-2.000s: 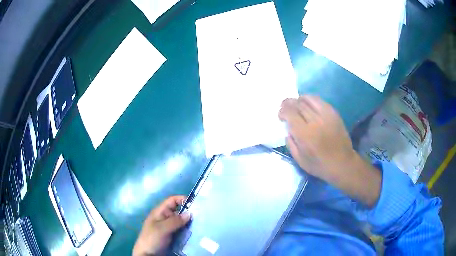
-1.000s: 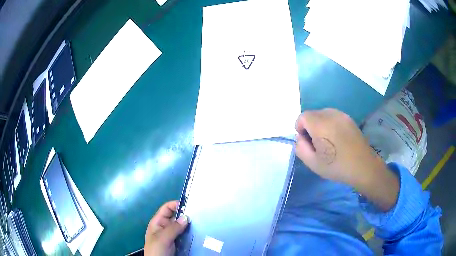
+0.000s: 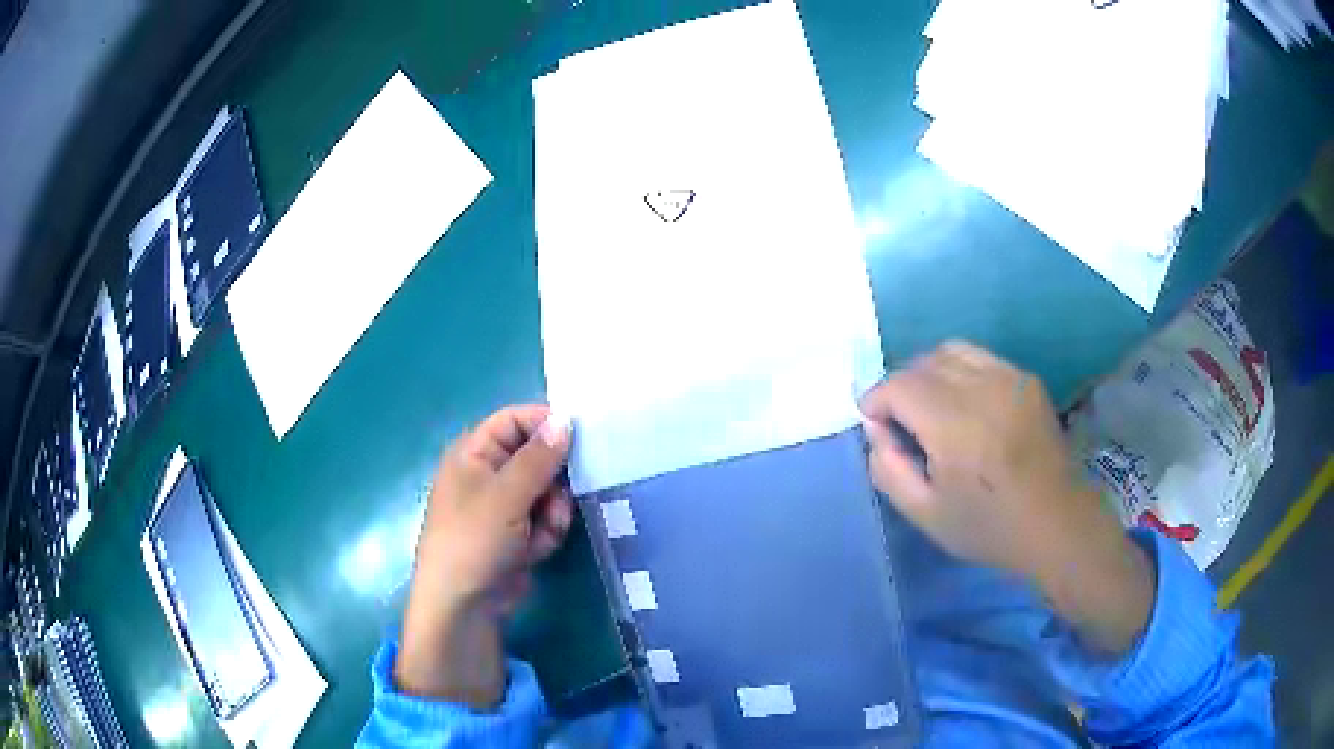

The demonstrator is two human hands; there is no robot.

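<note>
A white protective sleeve (image 3: pixel 702 278) with a small triangle mark lies in front of me, its open end toward me. A dark panel (image 3: pixel 746 585) with several white pads along its left and lower edges has its far end inside the sleeve. The near part of the panel sticks out toward my body. My left hand (image 3: pixel 498 512) pinches the sleeve's near left corner. My right hand (image 3: pixel 973 454) pinches the near right corner of the sleeve; its fingertips are slightly blurred.
A sleeve stack (image 3: pixel 1083 132) lies at upper right. A loose white sleeve (image 3: pixel 359 256) lies at left. Dark panels (image 3: pixel 220 212) on white sheets line the far left. A framed panel (image 3: pixel 212 593) lies at lower left, near a panel stack (image 3: pixel 81 688). A printed bag (image 3: pixel 1185 424) is at right.
My left hand has moved from the panel's side up to the sleeve's corner. The panel's far end is now covered by the sleeve. The panel's glare has faded, showing more white pads.
</note>
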